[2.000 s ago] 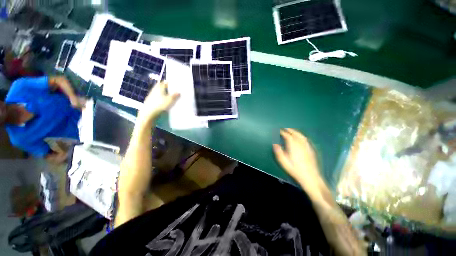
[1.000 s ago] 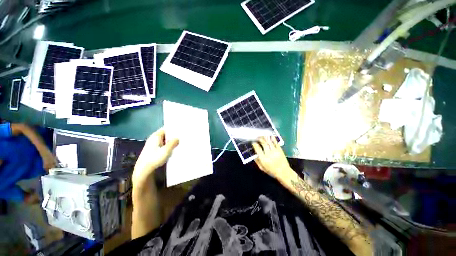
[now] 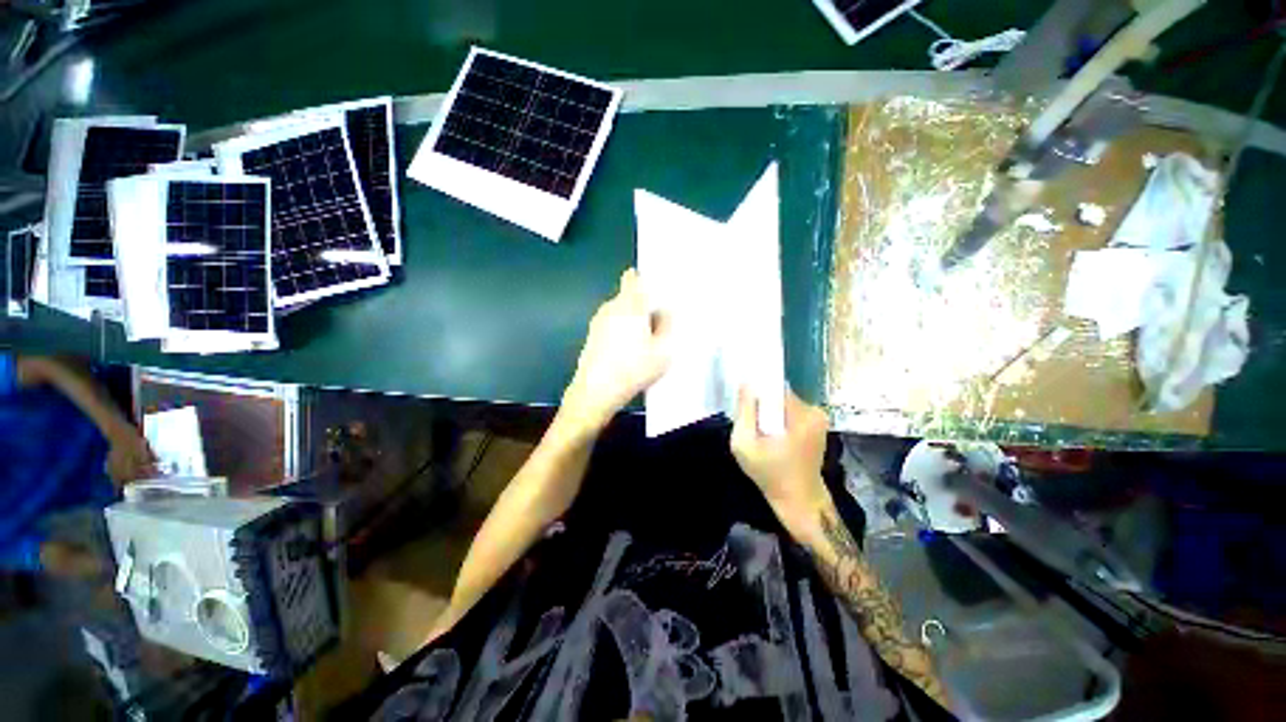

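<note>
My left hand [image 3: 621,346] grips a white back plate [image 3: 680,317] by its left side. My right hand [image 3: 783,440] grips the solar panel [image 3: 762,296] near its lower edge; only its plain white reverse shows. The two white faces stand side by side in a V above the bench's front edge. Whether they touch along the inner line I cannot tell. The tattooed right forearm comes up from below. The glue gun [image 3: 987,212] hangs over the tan glue-catching board [image 3: 1156,127], held by neither hand.
A panel stack [image 3: 219,261] lies at the left of the green bench [image 3: 466,317]. One single panel [image 3: 525,130] lies behind the hands. A crumpled white rag [image 3: 1185,317] lies on the board. A grey machine [image 3: 212,571] and a person's blue sleeve [image 3: 57,459] are lower left.
My left hand has moved right with the white plate. My right hand has lifted the panel off the bench and turned it, so its grid no longer shows. The two pieces now stand close together.
</note>
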